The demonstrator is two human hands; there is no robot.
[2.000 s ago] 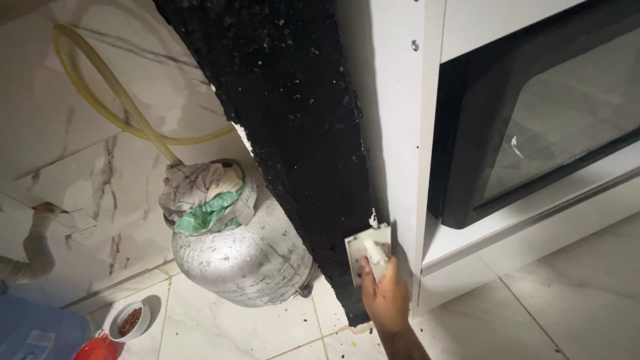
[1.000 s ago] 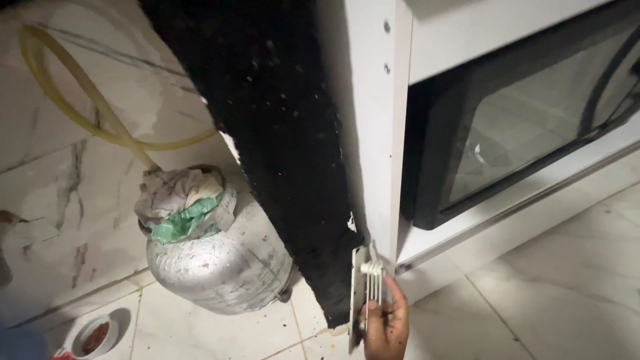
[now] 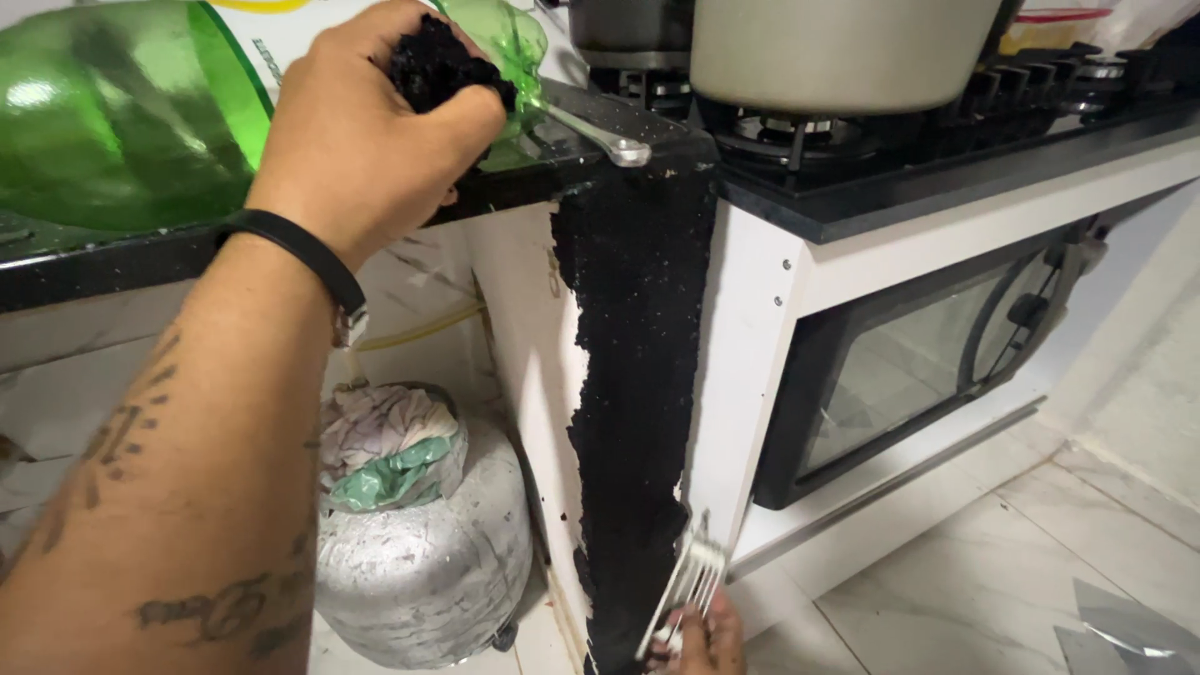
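My left hand (image 3: 375,131) grips a clump of wet black material (image 3: 441,70) above the black countertop, in front of a green plastic bottle (image 3: 122,103) lying on its side. A metal spoon or wrench-like handle (image 3: 600,139) rests on the counter corner. Low down, my right hand (image 3: 701,637) holds a pale trowel-like tool (image 3: 689,581) with a ribbed side, seen nearly edge-on, at the right edge of the panel. The upright panel end (image 3: 637,375) wears a rough black coating with ragged edges.
A silver gas cylinder (image 3: 422,572) with crumpled cloth and green plastic (image 3: 394,473) on top stands left of the panel. To the right are a white cabinet with a built-in oven (image 3: 900,366), and a cooktop (image 3: 797,169) carrying a large pot (image 3: 844,56). Marble-look tiles (image 3: 937,581) cover the floor.
The view has tilted up to the countertop. My left hand with the black clump has come into view. My right hand stays low by the panel's right edge with the tool.
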